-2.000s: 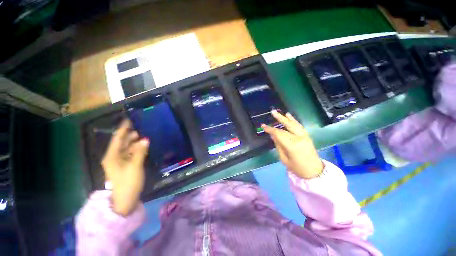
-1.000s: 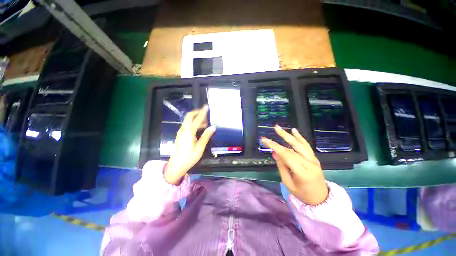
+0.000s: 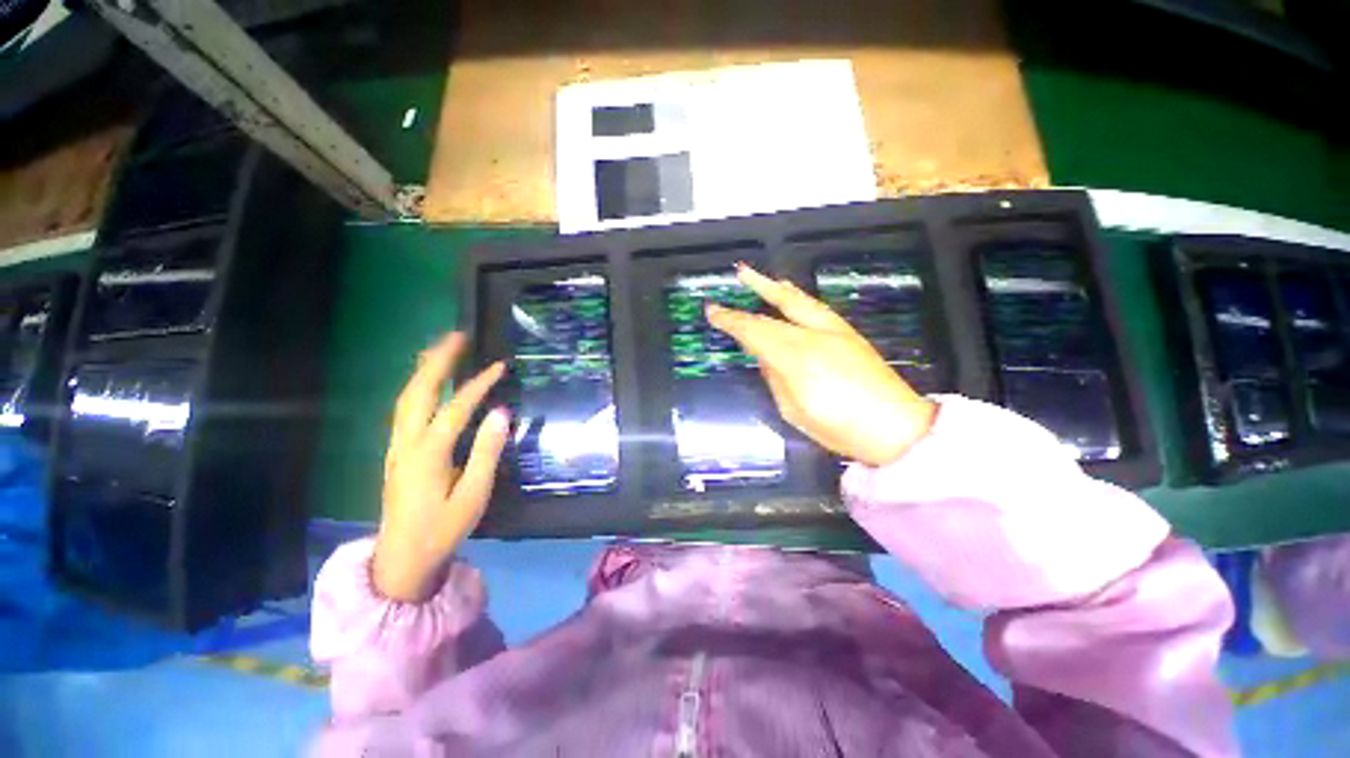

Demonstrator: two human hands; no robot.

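A black four-slot phone tray [image 3: 635, 430] lies in front of me with a smartphone in each slot. The leftmost phone [image 3: 566, 393] and the second phone [image 3: 721, 430] show rows of green text. The third phone [image 3: 874, 296] also shows green text and is partly covered by my right hand. The rightmost phone [image 3: 1048, 348] shows fainter text. My left hand [image 3: 434, 467] is open and empty at the tray's left rim, fingertips beside the leftmost phone. My right hand [image 3: 829, 370] is open and empty, its fingertips over the upper part of the second phone.
A white chart [image 3: 770, 141] with dark rectangles lies on a tan wooden board [image 3: 948, 104] beyond the tray. Stacked black trays [image 3: 244, 370] stand at left, near a metal post [image 3: 274, 111]. Another phone tray [image 3: 1207, 444] lies at right. A person's blue sleeve shows at far left.
My left hand has moved left, off the second phone to the tray's left rim. My right hand has moved left to the second phone. The two left phones now show green text.
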